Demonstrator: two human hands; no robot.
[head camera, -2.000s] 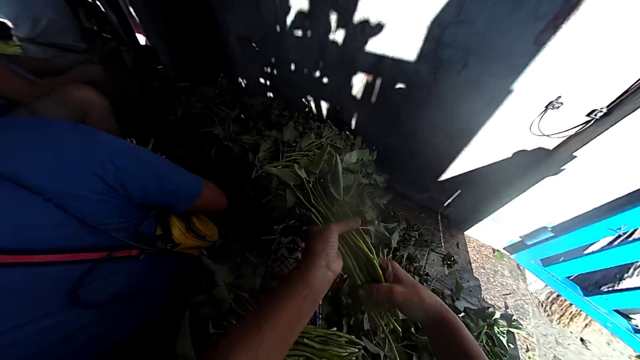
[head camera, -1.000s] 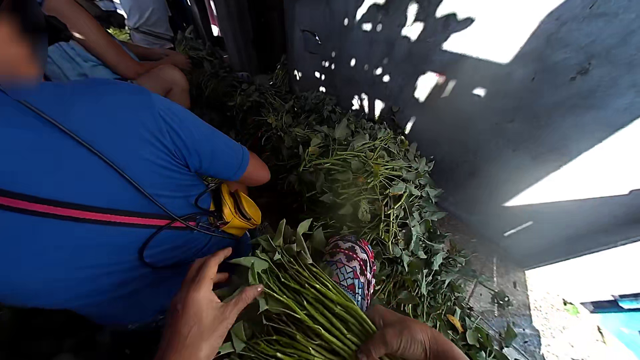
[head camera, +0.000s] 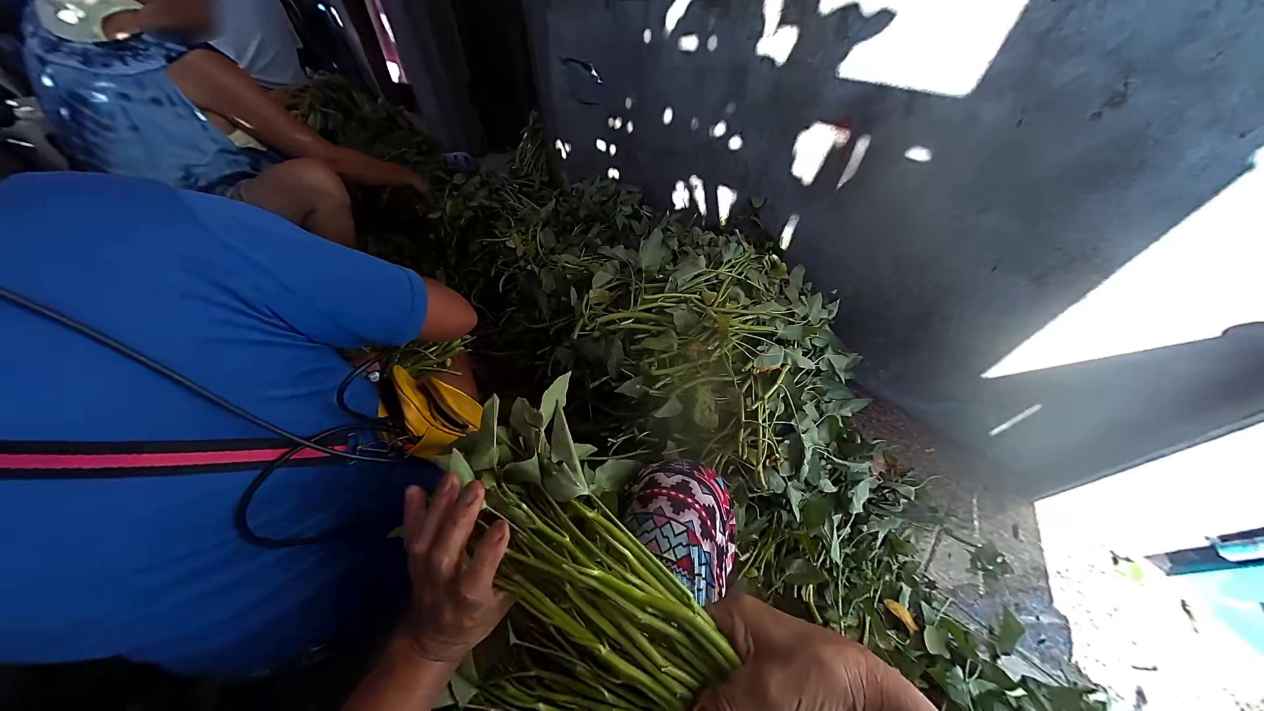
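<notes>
A thick bundle of green leafy stems (head camera: 602, 583) lies across the lower middle of the head view, its leaves pointing up and its cut ends toward the lower right. My right hand (head camera: 790, 657) grips the stems near their lower ends. My left hand (head camera: 452, 568) rests against the bundle's left side near the leaves, fingers spread. Just behind the bundle shows a knee in patterned cloth (head camera: 683, 523). Beyond it spreads a large heap of leafy vines (head camera: 691, 316).
A person in a blue shirt (head camera: 178, 375) with a yellow pouch (head camera: 430, 410) sits close on the left. Another person (head camera: 247, 118) reaches into the heap at the upper left. A grey wall (head camera: 908, 217) stands behind and right, above a strip of concrete floor (head camera: 997, 583).
Two seconds ago both hands were on a bunch of stems; by one second ago the left hand had come off with fingers spread. It is now against the bundle's side. The view has swung right.
</notes>
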